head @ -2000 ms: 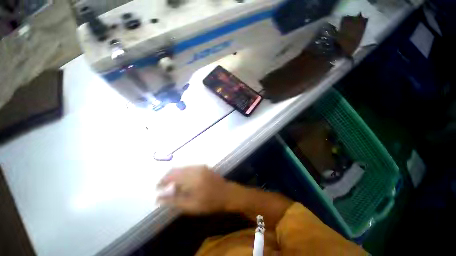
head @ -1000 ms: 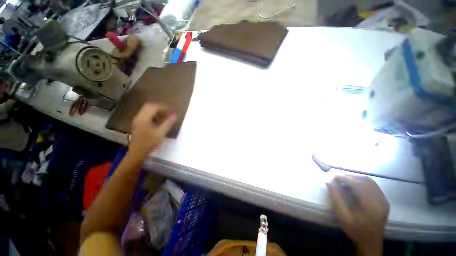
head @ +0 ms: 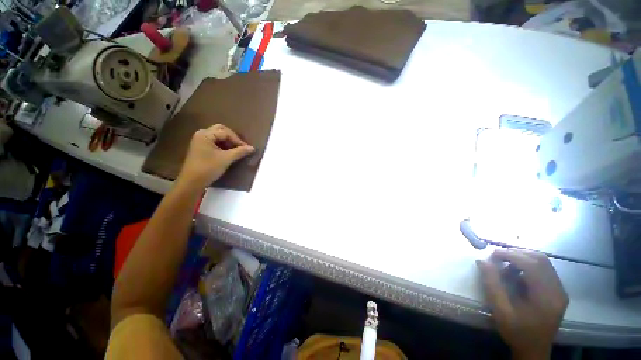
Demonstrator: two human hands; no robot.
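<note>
My left hand (head: 214,155) rests on the stack of dark brown cut pieces (head: 232,105) at the left, thumb and fingertips together on its top piece near the right edge. I cannot tell if cloth is pinched. My right hand (head: 526,292) is on the white table near its front edge, below the needle area, thumb and fingers apart and curled, with nothing seen in it. The sewing machine head (head: 594,140) is at the right; its needle area is lost in bright glare.
A thicker brown stack (head: 355,42) lies at the back left. A red and blue strip (head: 259,48) is beside the left stack. A neighbouring machine (head: 116,84) and orange-handled scissors (head: 102,138) are far left. A blue basket (head: 270,309) with bags is below. A dark phone-like slab (head: 627,256) is far right.
The view has swung left from the machine to the left stack, bringing my left hand into sight. Over the last second my left hand stays on the stack, its thumb and fingertips closer together.
</note>
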